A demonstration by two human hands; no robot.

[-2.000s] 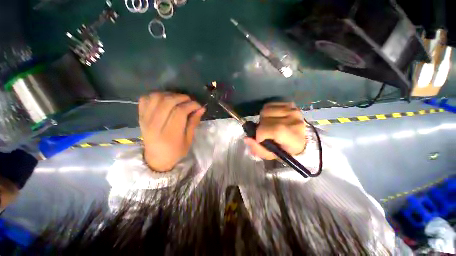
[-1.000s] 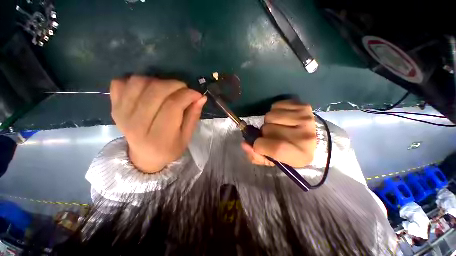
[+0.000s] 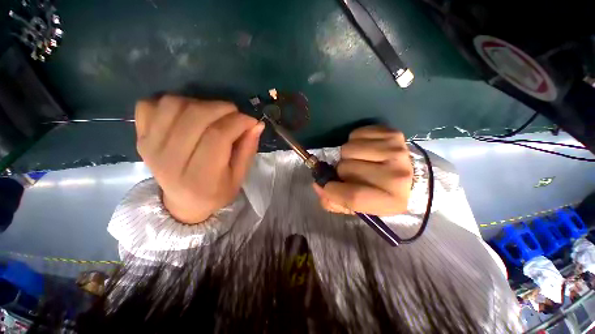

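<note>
My left hand [image 3: 196, 153] pinches solder wire between thumb and forefinger. The wire [image 3: 91, 120] runs in from the left as a thin silver line. My right hand [image 3: 372, 171] is closed around the black handle of a soldering iron [image 3: 297, 150]. The iron's tip points up and left and lies close to the left fingertips. Just beyond the tip, a small dark fixture with a brass-coloured spot [image 3: 273, 94] sits near the edge of the green bench. Whether the tip touches wire or part is too small to tell.
Tweezers [image 3: 378, 45] lie on the green bench [image 3: 196, 39], upper right. A black box with an oval label [image 3: 515, 67] stands at the right, cords below. A cluster of connector parts [image 3: 38, 29] is at the upper left. Blue stools [image 3: 545, 235] stand beyond.
The view has shifted and turned since the first frame; the rings and spool have left it. Both hands keep their holds. The iron tip and left fingertips remain close together.
</note>
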